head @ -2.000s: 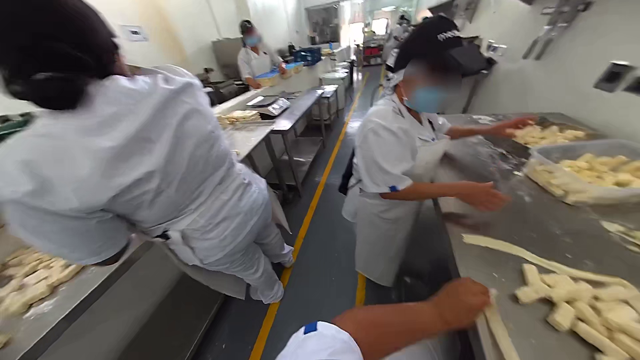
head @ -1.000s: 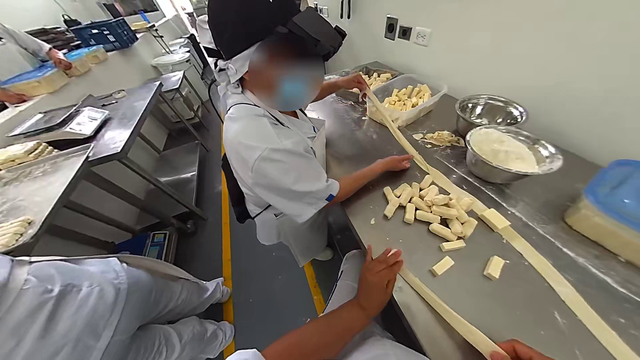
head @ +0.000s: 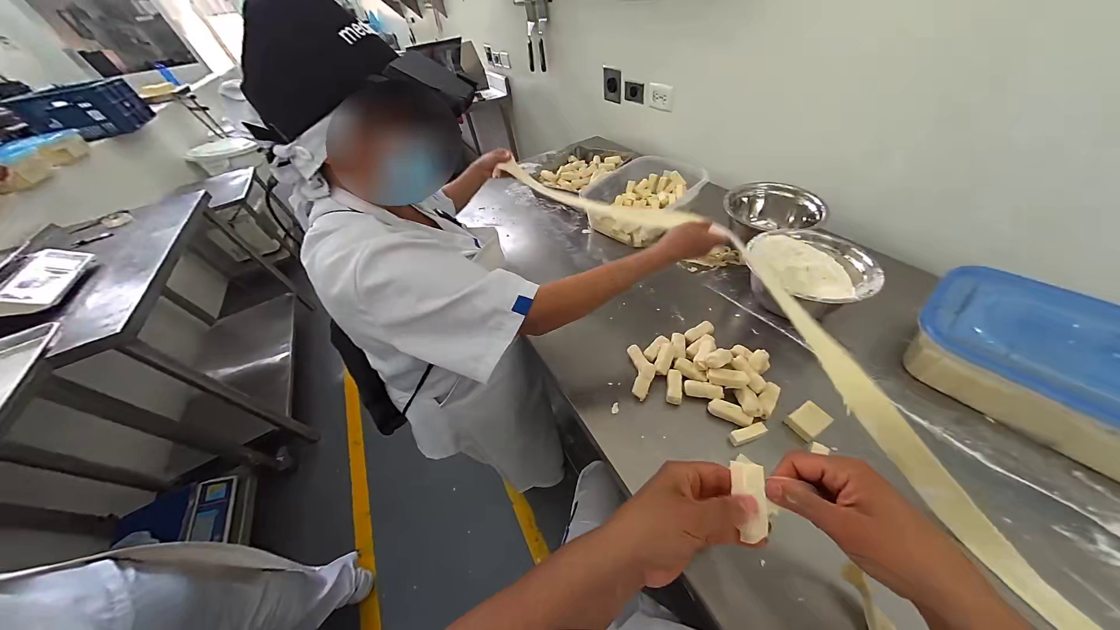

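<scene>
My left hand grips a short pale block, which looks like cheese with dough about it, over the near edge of the steel table. My right hand is at the block's right side, thumb and fingertips pinched against it; a thin dough strip hangs below this hand. Just beyond my hands lie a pile of short, pale dough-wrapped sticks and a flat square block. A long dough strip runs from the lower right to a co-worker's two hands, which hold it raised.
A co-worker stands at the table's left side. Along the wall are a clear tub of pale pieces, an empty steel bowl, a steel bowl of flour and a blue-lidded container. Steel tables stand across the aisle.
My hands have come together at the short block; a second ago they were apart along a dough strip. The co-worker's near hand has risen from the table with the long strip.
</scene>
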